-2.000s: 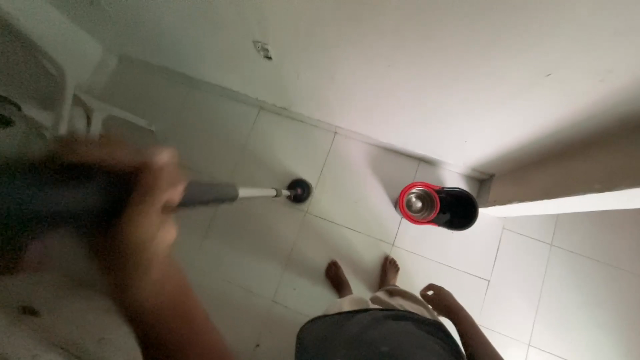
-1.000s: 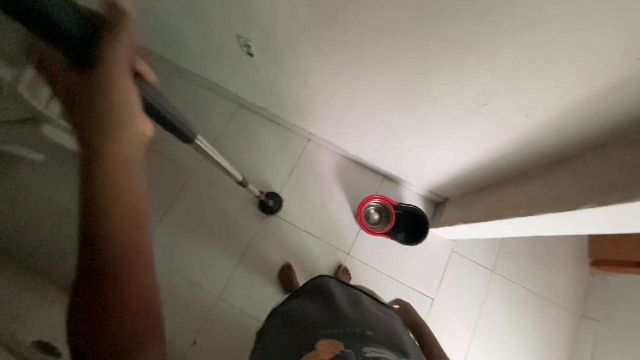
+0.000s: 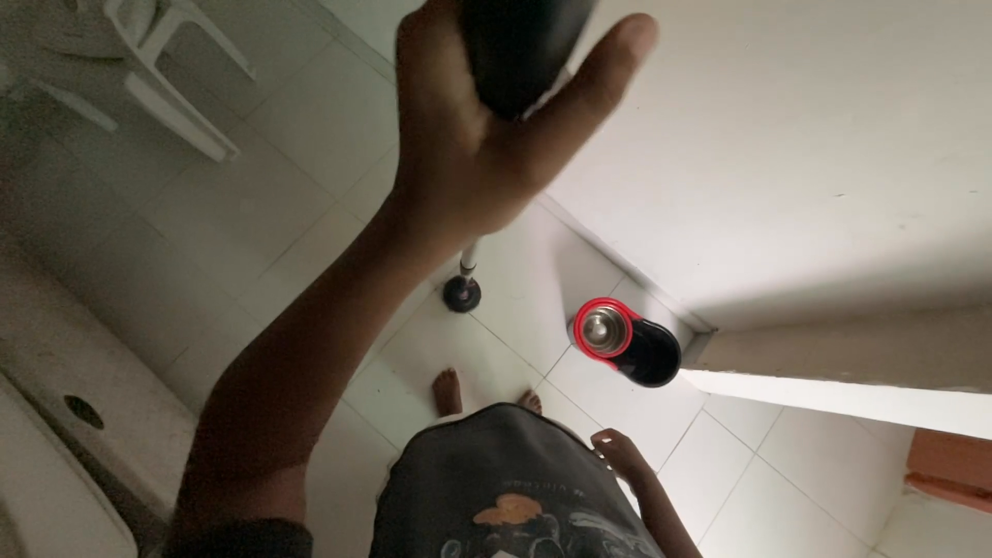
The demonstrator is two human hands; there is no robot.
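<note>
My left hand (image 3: 473, 155) is raised high in the view, around the dark grip (image 3: 523, 54) of a pole, with its thumb spread off to the right side. Below the wrist the pole's metal shaft (image 3: 469, 256) shows again, ending in a round black mop head plate (image 3: 462, 294) low over or on the floor; which of the two I cannot tell. Hanging beside my dark printed shirt, my right hand (image 3: 616, 449) has loosely bent fingers and no visible object in it. A black mop bucket (image 3: 655, 353) with a red-rimmed steel spin basket (image 3: 603, 331) stands right of the pole.
A pale wall (image 3: 790, 155) rises beyond the bucket, and a wall end or door edge (image 3: 845, 356) juts in from the right. White plastic chair legs (image 3: 182, 116) stand at upper left. A pale slab with a dark hole (image 3: 84, 411) lies at lower left. Bare feet (image 3: 447, 391) rest on tiles.
My left hand and the pole's grip have swung from the left to the upper middle. The pole has gone from slanted to nearly end-on in view.
</note>
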